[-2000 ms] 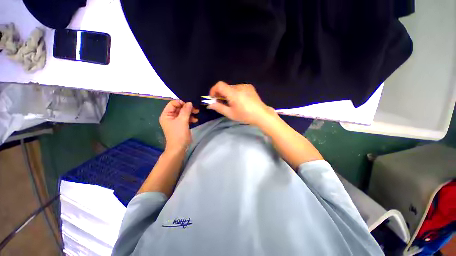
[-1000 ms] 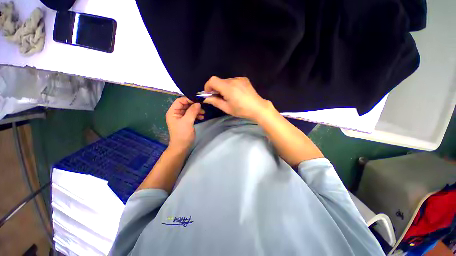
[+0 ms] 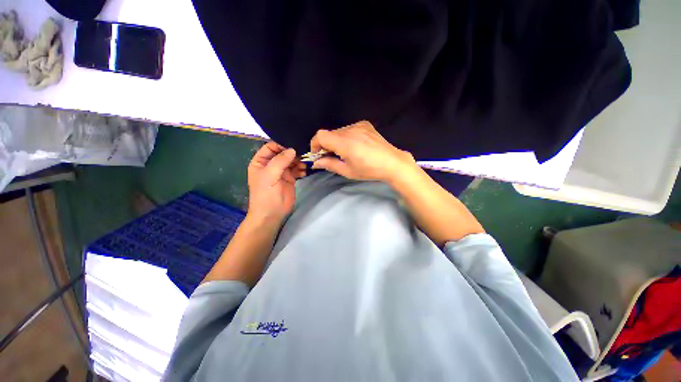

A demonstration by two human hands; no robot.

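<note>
A large black jacket lies over the white-topped table, its lower edge at the table's front edge. My left hand pinches the jacket's edge between thumb and fingers at the table's front edge; whether a thread is there is too small to tell. My right hand is shut on small thread snips, with the pale blades pointing left, close to my left fingertips. The snips' body is mostly hidden in my right hand.
A phone and a beige cloth bundle lie on the table at left. A large white bin stands at right. A blue crate is below left, a grey container below right. Clear plastic hangs at left.
The snips' blades were at the jacket's edge above my left fingertips a second ago and are now lower, beside them. The view has shifted slightly. Both hands keep their hold.
</note>
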